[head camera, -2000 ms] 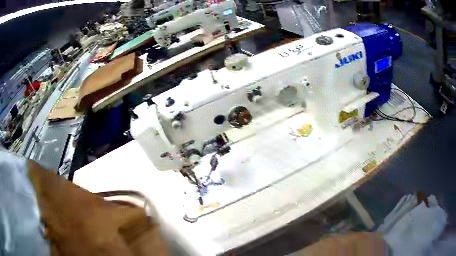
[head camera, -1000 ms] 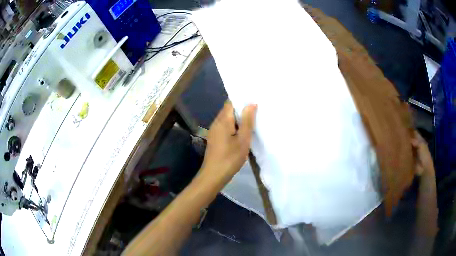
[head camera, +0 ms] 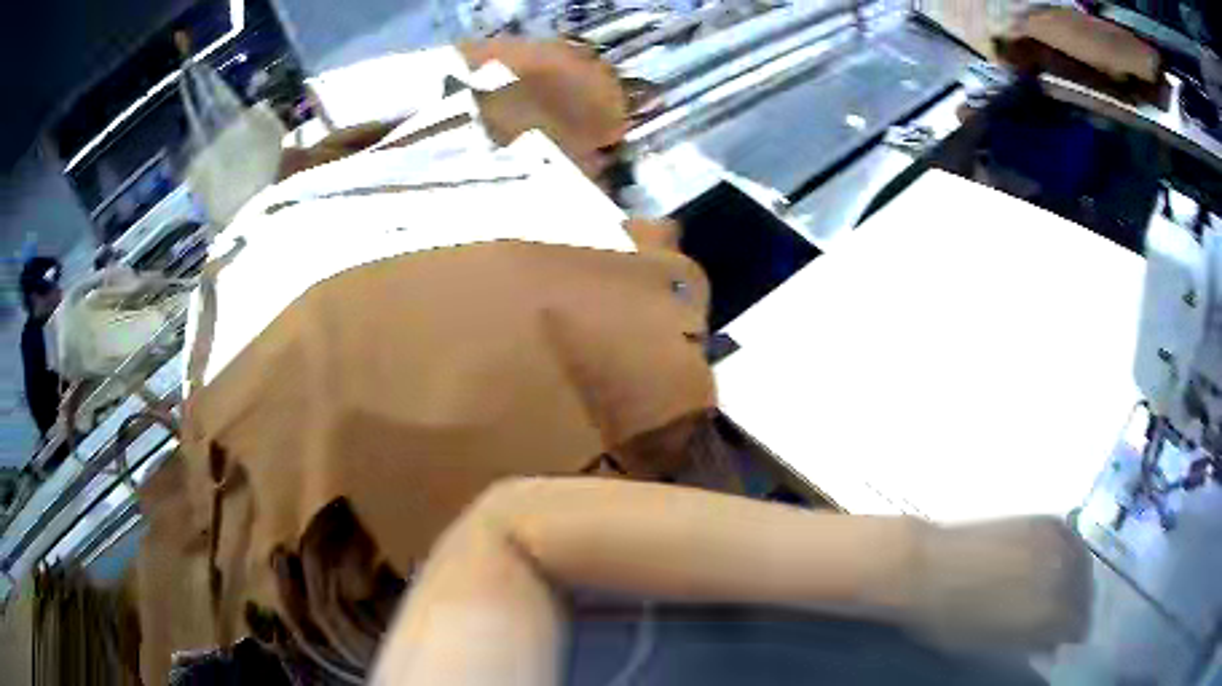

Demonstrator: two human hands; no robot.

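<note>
A large brown panel (head camera: 456,349) lies draped over a heap of pieces at the left and centre, its front edge folded and hanging. White lining (head camera: 402,201) shows behind it. A bare, bent arm crosses the front of the view and seems to be my left arm. Its blurred far end, apparently my left hand (head camera: 1012,583), is at the lower right by the white table's (head camera: 938,349) front edge. Its fingers are too blurred to read, and no panel shows in it. My right hand is not in view.
A black flat board (head camera: 751,255) lies between heap and table. Part of the sewing machine (head camera: 1173,308) shows at the right edge. More brown pieces (head camera: 1085,51) lie at the top right. A person in dark clothes (head camera: 40,342) is at the far left.
The view has swung left from the machine and floor side to the heap. The white and brown panel that was between both hands no longer shows in them. The right hand has left the view.
</note>
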